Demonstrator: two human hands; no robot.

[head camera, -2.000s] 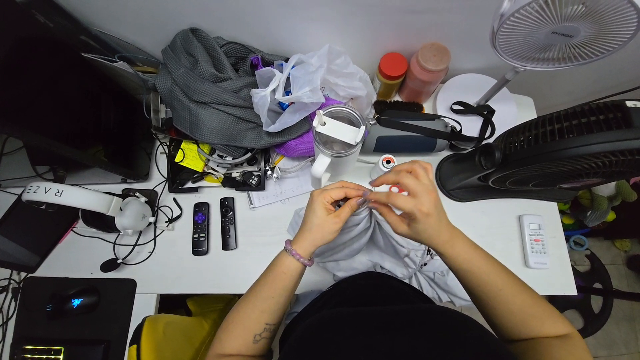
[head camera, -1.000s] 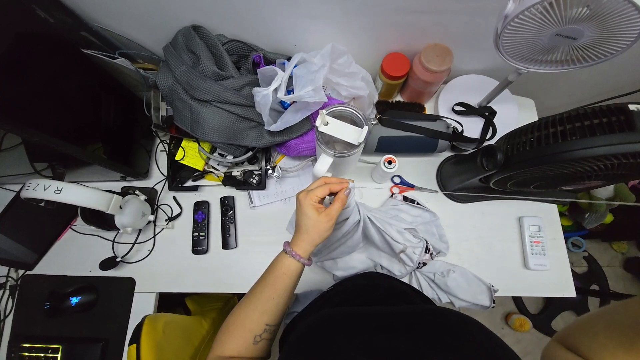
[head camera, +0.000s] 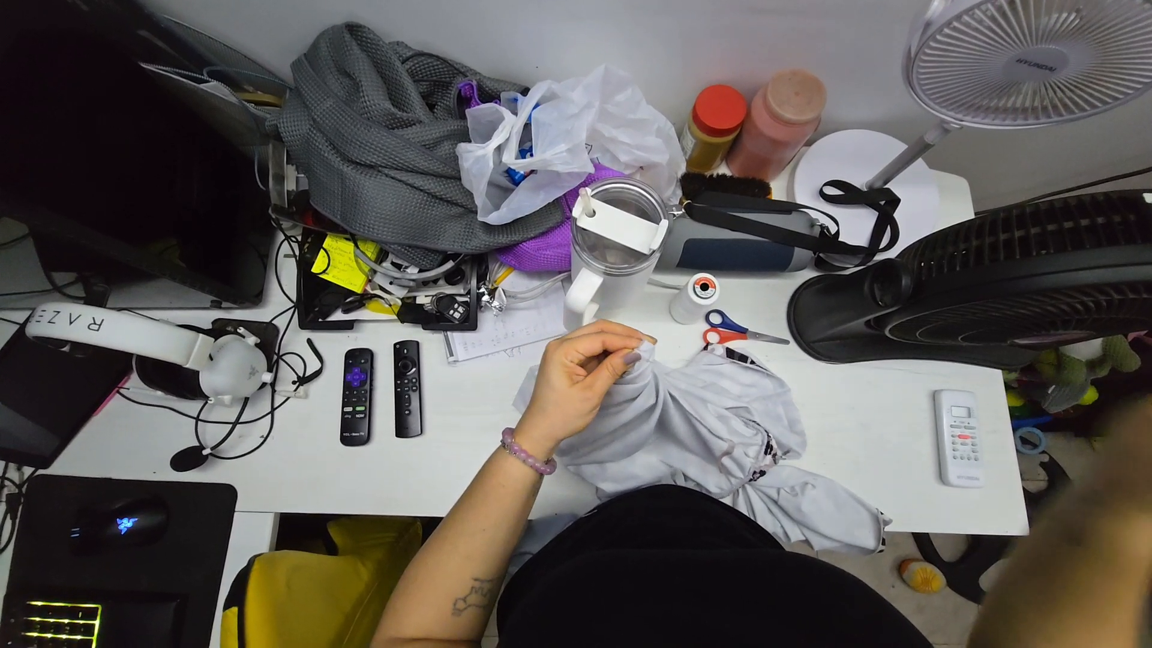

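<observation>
My left hand (head camera: 589, 373) pinches the edge of a light grey cloth garment (head camera: 684, 423) between thumb and fingers, just in front of a clear tumbler with a white handle (head camera: 621, 238). The garment lies bunched over the desk's front edge, with dark print on parts of it. Past the cloth stand a white thread spool (head camera: 694, 299) and scissors with blue and red handles (head camera: 740, 331), lying flat. On the right my other forearm shows blurred at the frame's edge; my right hand is out of sight, so what it holds is hidden.
Two remotes (head camera: 356, 396) and a white headset (head camera: 198, 360) lie to the left. A black tray of cables (head camera: 387, 315) sits behind them. A grey speaker with a strap (head camera: 747, 238), a black fan (head camera: 990, 288) and a white remote (head camera: 958, 438) are on the right.
Two seconds ago both hands were together at the cloth. My right hand has since moved away to the right and out of view, uncovering the scissors. My left hand has kept its pinch.
</observation>
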